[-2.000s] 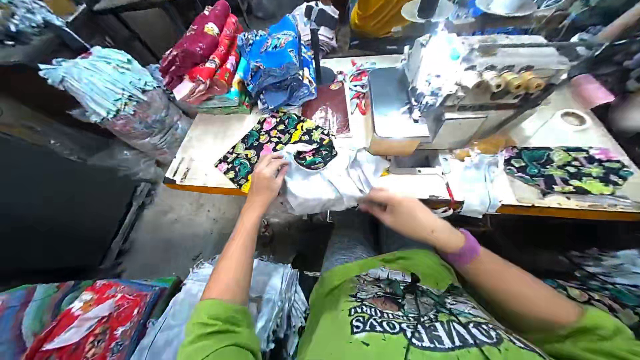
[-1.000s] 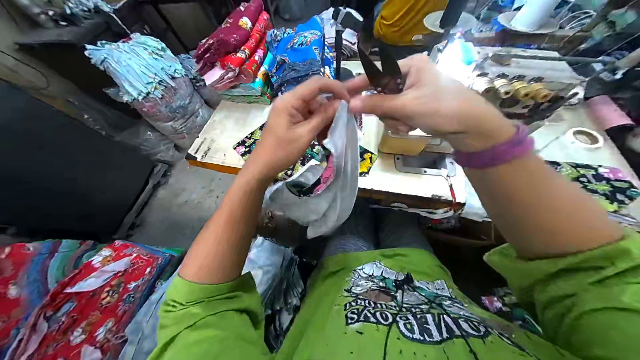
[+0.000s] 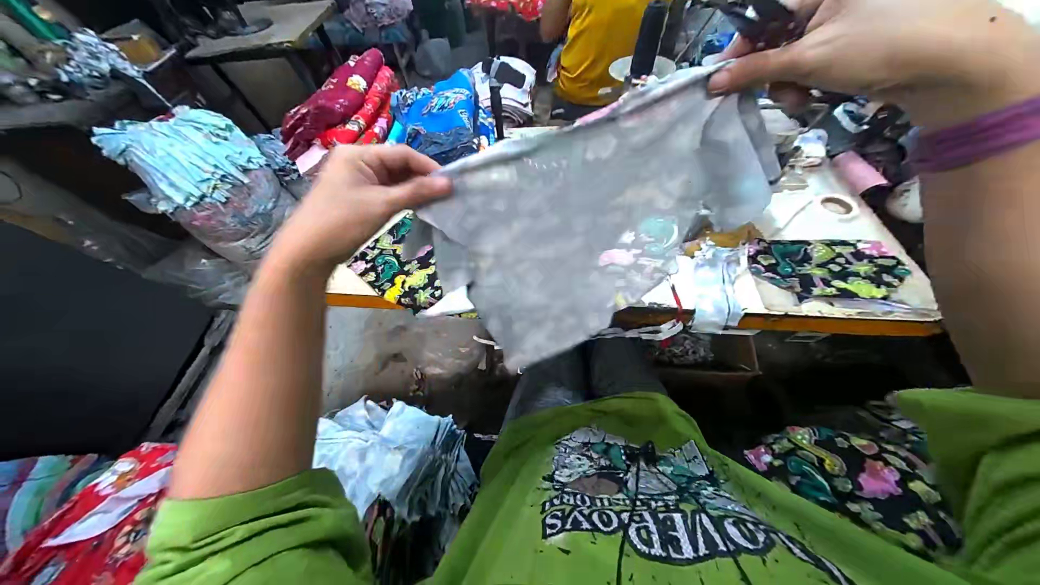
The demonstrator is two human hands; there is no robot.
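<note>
A light grey fabric piece [image 3: 569, 219], with a faint print showing through, is stretched in the air between my hands. My left hand [image 3: 366, 195] pinches its upper left edge between thumb and fingers. My right hand [image 3: 812, 57] pinches the upper right edge; a dark object, partly cut off by the frame's top, is also in its fingers. Behind the cloth lies a black floral fabric piece [image 3: 398, 264] on the table. Another black floral piece [image 3: 829, 268] lies on the right of the table, beside a white cloth strip [image 3: 717, 284]. The cloth hides most of the sewing machine area.
The worktable's front edge [image 3: 837, 325] runs below the cloth. Folded red and blue fabrics [image 3: 443, 114] stand behind it. A bundle of pale blue pieces [image 3: 183, 158] is at left, light cloths [image 3: 398, 463] below. A person in a yellow shirt [image 3: 605, 49] is beyond the table.
The grey cloth, gathered between my close hands a second ago, is now spread wide. My hands have moved apart. The dark scissors-like blades seen upright at my right hand earlier no longer show clearly.
</note>
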